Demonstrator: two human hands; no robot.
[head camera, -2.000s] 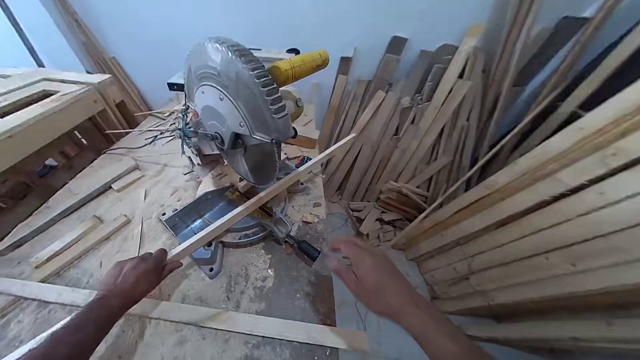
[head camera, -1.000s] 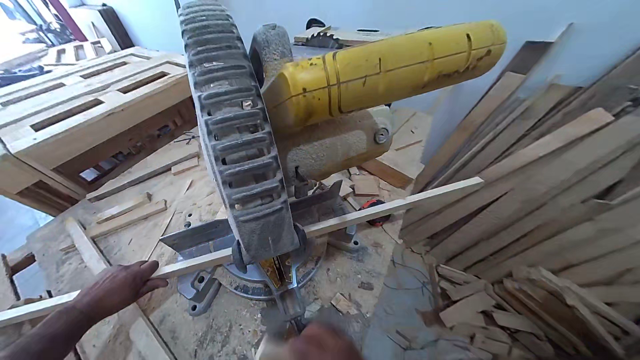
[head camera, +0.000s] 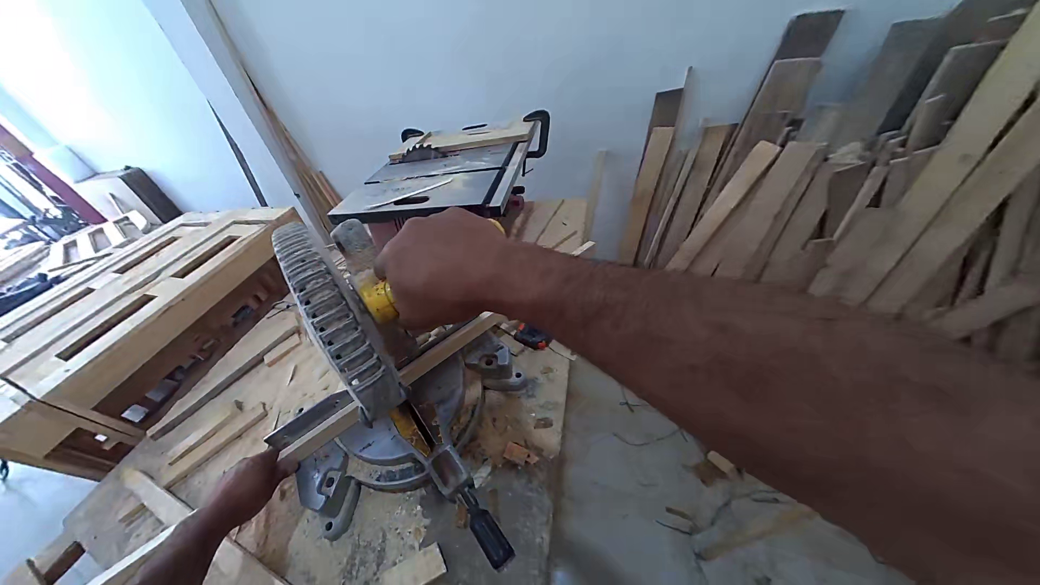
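A miter saw (head camera: 325, 301) with a ribbed grey blade guard stands on the dusty work surface, its head low over a long wooden strip (head camera: 447, 348). The strip lies along the metal fence and passes under the guard. Left of the saw, my left hand (head camera: 252, 483) grips the strip near the end of the fence. My right hand (head camera: 443, 264) is closed around the yellow handle (head camera: 378, 301) of the saw; it hides most of that handle. The black knob (head camera: 491, 538) of the miter arm points toward me. The blade's lower part is hidden by the guard.
Behind is a table saw (head camera: 431, 183) with its blade raised and clamps on its top. Slotted wooden frames (head camera: 154, 284) are stacked at the left. Many boards (head camera: 780, 203) lean on the wall at right. Offcuts (head camera: 414, 566) and sawdust lie around the saw base.
My right hand has moved up from the front of the saw onto its yellow handle. The saw head, raised two seconds ago, is down over the strip. My left hand stays on the strip.
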